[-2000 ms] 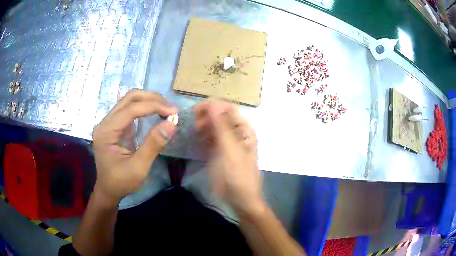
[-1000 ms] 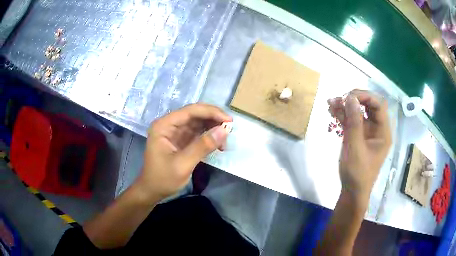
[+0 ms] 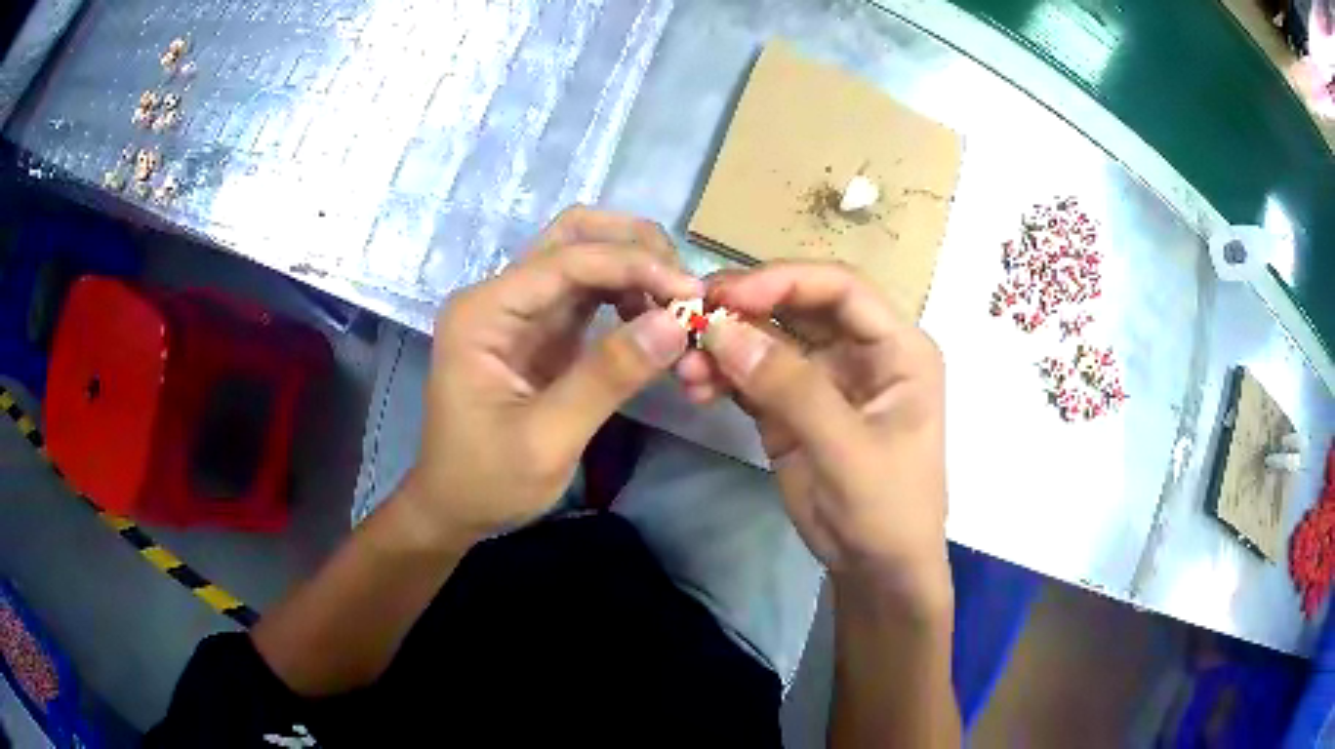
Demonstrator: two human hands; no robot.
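Observation:
My left hand (image 3: 549, 366) pinches a tiny cream piece (image 3: 682, 312) between thumb and fingertips. My right hand (image 3: 835, 395) meets it and pinches a tiny red-and-white piece (image 3: 704, 322) against the cream piece. The fingertips hide most of both pieces. The cardboard glue pad (image 3: 776, 135) lies just beyond my hands, with a white glue lump (image 3: 858, 193) and dark marks on it. Loose red-and-white pieces (image 3: 1051, 261) lie in piles right of the cardboard. Small joined figures (image 3: 152, 110) stand in a group on the clear plastic tray (image 3: 395, 132) at the left.
A second glue pad (image 3: 1252, 454) and plain red parts (image 3: 1316, 549) lie at the far right of the grey table. A red plastic stool (image 3: 110, 395) stands on the floor at left, near yellow-black tape (image 3: 142, 543). A green surface (image 3: 1171, 81) lies beyond the table.
My right hand has moved left from the red-and-white pile to my left hand, bringing a red-and-white piece against the cream piece. My left hand still holds the cream piece.

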